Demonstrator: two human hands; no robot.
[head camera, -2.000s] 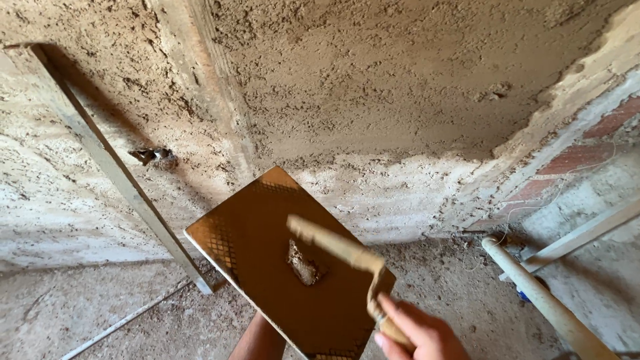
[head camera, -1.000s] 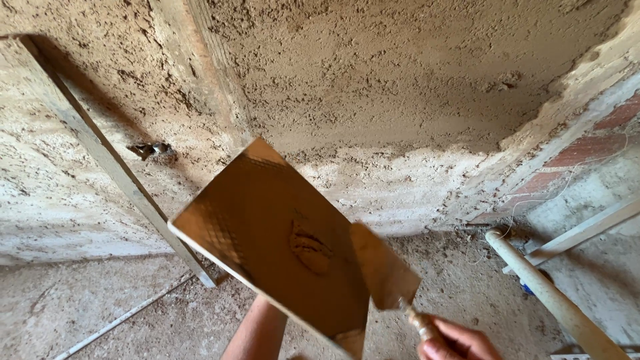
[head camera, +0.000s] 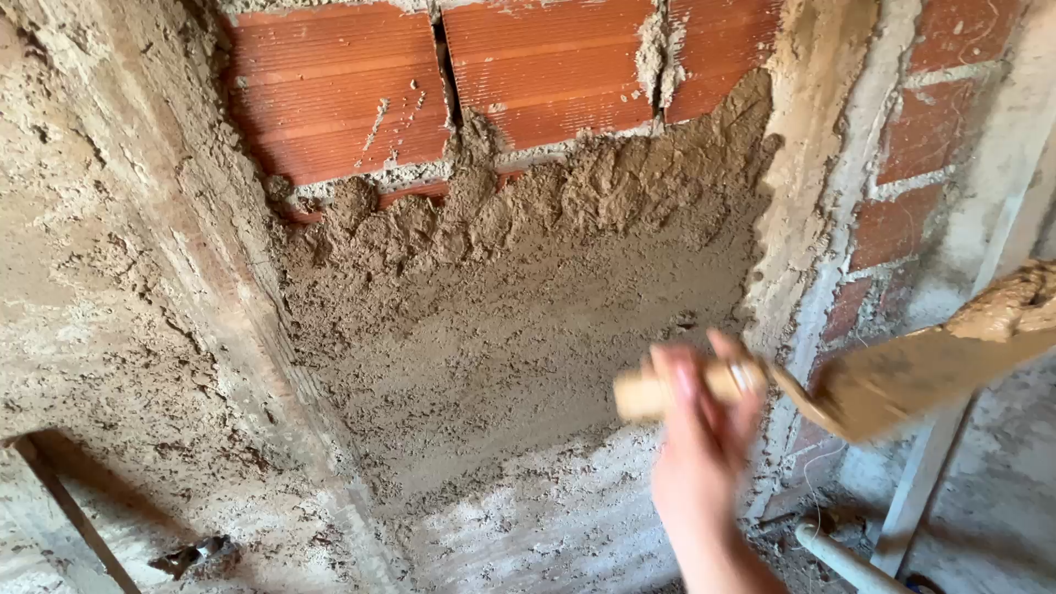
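Note:
My right hand (head camera: 701, 412), slightly blurred, grips the wooden handle of a mortar-smeared trowel (head camera: 924, 371) at the lower right. The blade points to the right, with a lump of wet mortar (head camera: 1011, 301) on it at the frame's edge. Behind the hand, the wall carries a smoothed patch of mortar (head camera: 511, 363). Above that runs a rough, thick band of fresh mortar (head camera: 610, 186), and bare hollow clay bricks (head camera: 544, 66) show at the top. My left hand is out of view, and so is the board.
A straight bar (head camera: 62, 520) leans at the lower left, beside a small opening in the wall with something in it (head camera: 194, 554). At the lower right are a pipe (head camera: 846, 561) and a leaning straight bar (head camera: 924, 487). A vertical plaster strip (head camera: 239, 313) borders the patch on the left.
The view has tilted up to the bricks. The mortar board and my left arm have left the view. My right hand has risen with the trowel, which now bears a mortar lump.

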